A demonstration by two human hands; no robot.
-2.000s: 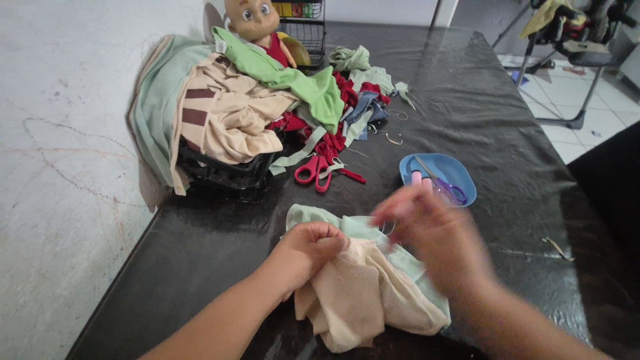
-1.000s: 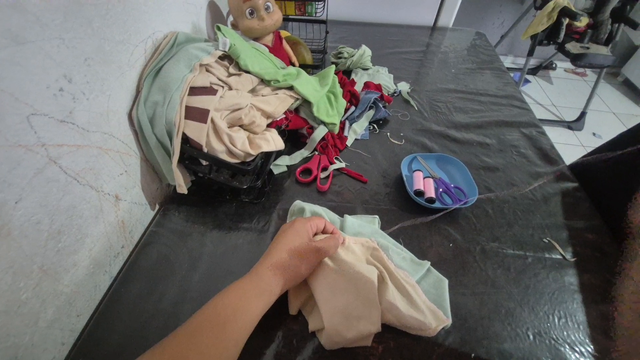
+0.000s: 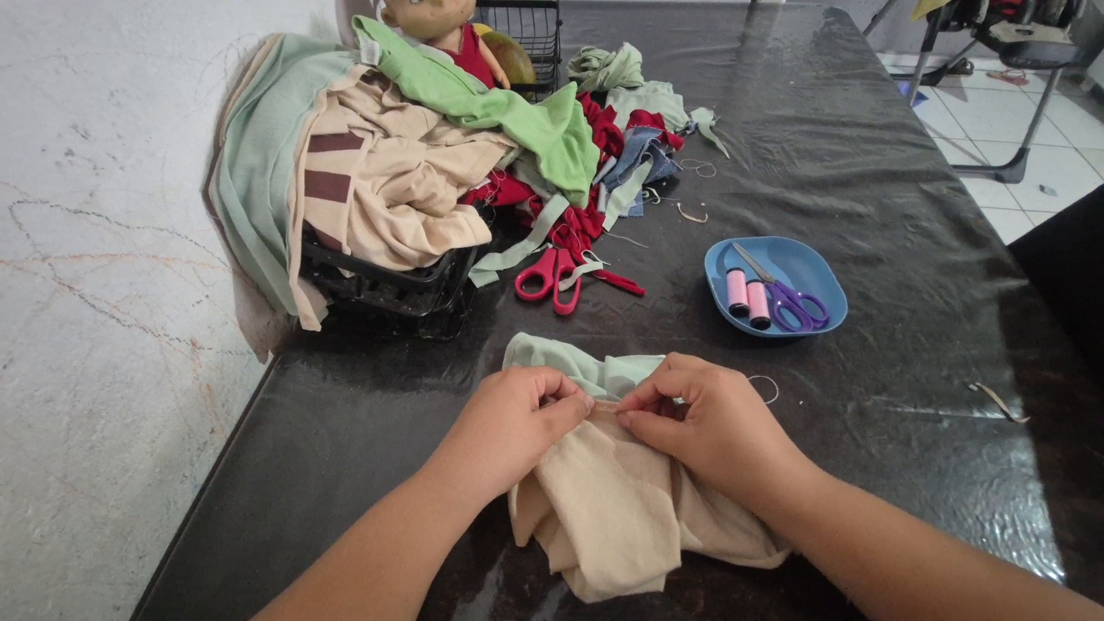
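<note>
A beige and pale green cloth [image 3: 604,509] lies bunched on the dark table covering. My left hand [image 3: 530,423] pinches its seam between thumb and fingers. Close by on the right, my right hand [image 3: 703,414] pinches the same seam, the fingertips of the two hands a little apart. A loop of thin thread [image 3: 764,388] shows beside the right hand; whether a needle is between the fingers cannot be told. Beyond the hands, a blue plastic dish [image 3: 824,259] holds purple-handled scissors [image 3: 789,306] and two spools of pink thread [image 3: 747,297].
Red-handled scissors [image 3: 552,280] lie near fabric scraps [image 3: 634,138]. At the left, a black plastic basket [image 3: 388,285] overflows with beige and green garments [image 3: 405,172] against the wall. A doll [image 3: 457,43] and a wire rack [image 3: 530,34] stand behind. A fabric scrap [image 3: 996,401] lies at the right.
My right hand, blurred over the cloth and then out at the right edge with a thread stretched toward it, is back at the seam. My left hand has kept its hold.
</note>
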